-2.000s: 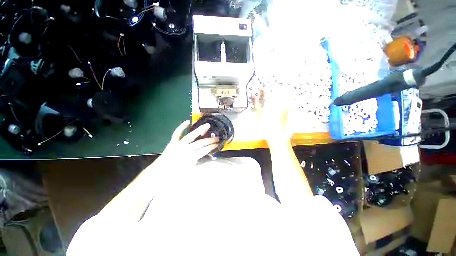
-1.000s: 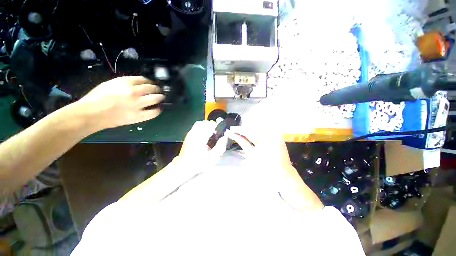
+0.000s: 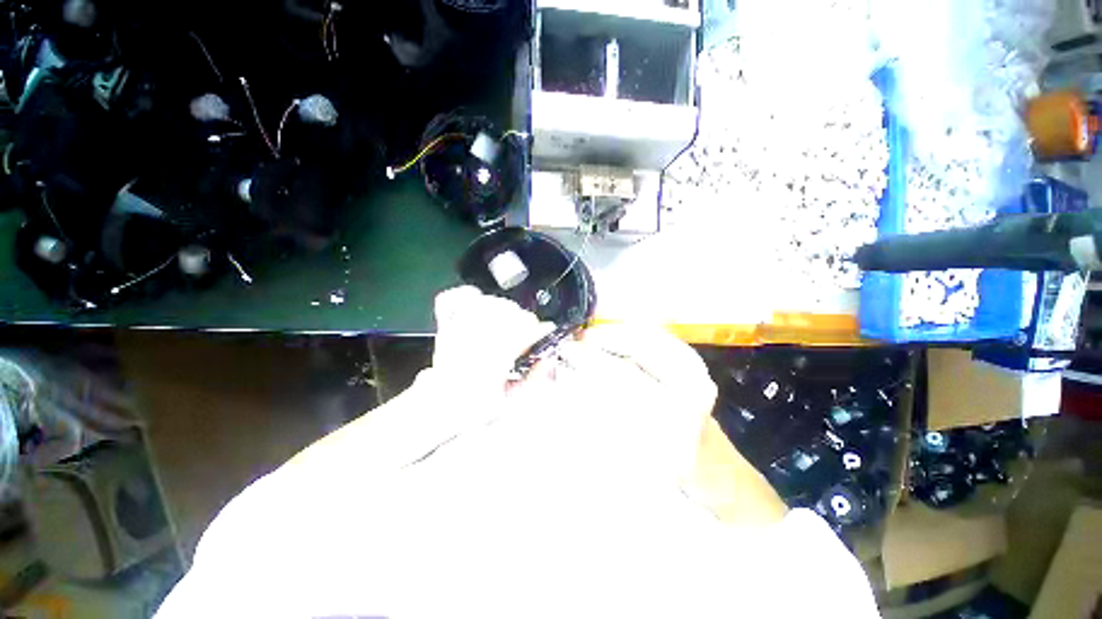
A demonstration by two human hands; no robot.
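A round black housing (image 3: pixel 532 272) with a pale stub and a small white centre is at the bench's front edge, just before the screw feeder (image 3: pixel 616 133). My left hand (image 3: pixel 483 333) is at its lower left rim, holding it. My right hand (image 3: pixel 653 381) is at its lower right, with thin reddish wires between the hands. Both hands are washed out by glare, so the right fingers are hard to make out. Another black housing (image 3: pixel 471 169) with a yellow lead lies left of the feeder.
Dark housings with white stubs (image 3: pixel 317 109) heap on the green surface (image 3: pixel 393 284). A screwdriver (image 3: pixel 991 244) hangs over the blue bin (image 3: pixel 888 308). White small parts (image 3: pixel 786 181) pile right of the feeder. Cartons (image 3: pixel 943 544) with black pieces stand below.
Another person's bare arm at the left is gone, and a housing with a yellow lead now lies left of the feeder. The housing at my hands is now turned to show its stub.
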